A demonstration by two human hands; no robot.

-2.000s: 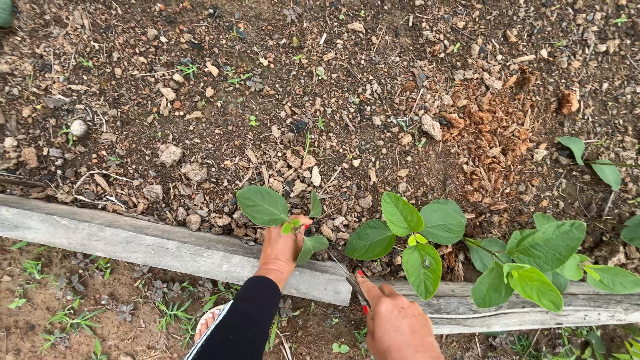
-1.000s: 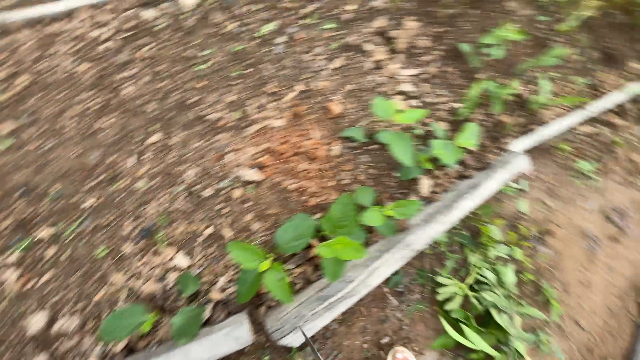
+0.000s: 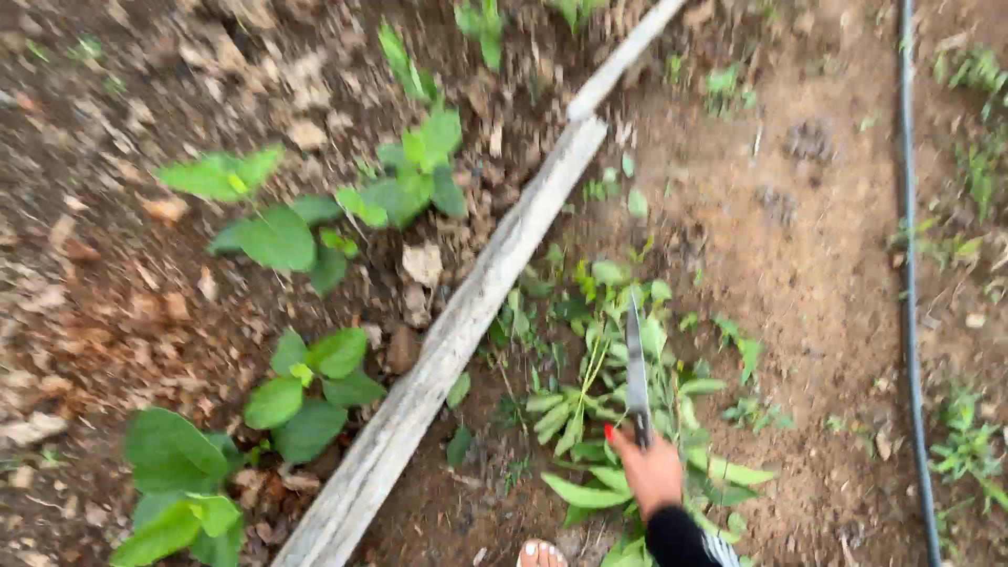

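Observation:
My right hand point(image 3: 650, 472), with a dark sleeve at the wrist, grips a knife point(image 3: 636, 362) by its dark handle. The blade points up and away over a heap of cut leafy stems point(image 3: 583, 394) lying on the soil. To the left, beyond a weathered wooden board point(image 3: 465, 323), young broad-leaved plants point(image 3: 307, 394) grow in the bed. My left hand is out of view.
A dark hose point(image 3: 911, 236) runs along the right side over bare soil with small weeds. A second board point(image 3: 626, 59) continues the bed's edge at the top. Toes of a foot point(image 3: 542, 554) show at the bottom.
The view has swung strongly to the right along the bed. Two seconds ago my left hand was at a plant beside the board; it has left the view. The knife is now over the cut stems.

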